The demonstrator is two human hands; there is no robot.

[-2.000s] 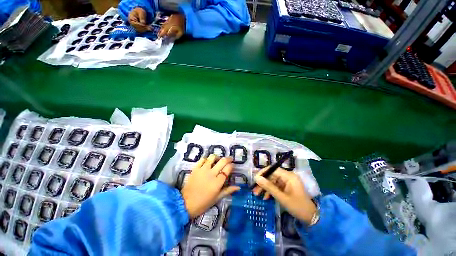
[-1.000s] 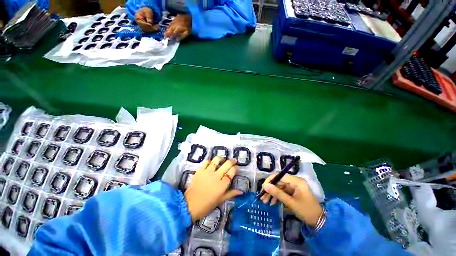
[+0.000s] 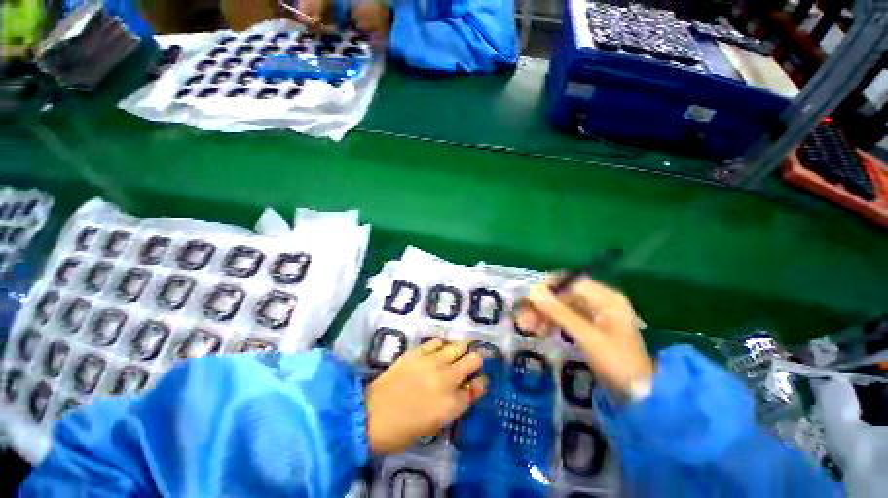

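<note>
My right hand [image 3: 594, 326] holds black tweezers [image 3: 589, 272] over the upper right of the tray; hand and tool are blurred, and whatever is at the tip is hidden. My left hand [image 3: 426, 397] lies over the tray's middle, fingers bent, at the left edge of the translucent blue sheet [image 3: 506, 433]. Whether it pinches anything is hidden. The blue sheet, with rows of tiny marks, lies over the lower middle of the tray. Black frame-shaped housings [image 3: 444, 302] sit in the pockets of the whitish tray [image 3: 385, 321].
A second tray of housings [image 3: 146, 336] lies left. Across the green surface [image 3: 438, 190], a person's hands and blue sleeve [image 3: 453, 37] are at another tray [image 3: 243, 112]. A blue box [image 3: 672, 112], orange-red tray [image 3: 842, 195] and metal post [image 3: 828, 92] stand far right. Crumpled clear plastic [image 3: 779, 384] lies right.
My right hand has moved up and right with the tweezers, off the blue sheet's top edge. My left hand has shifted slightly down, fingers more bent. The whole view has shifted slightly.
</note>
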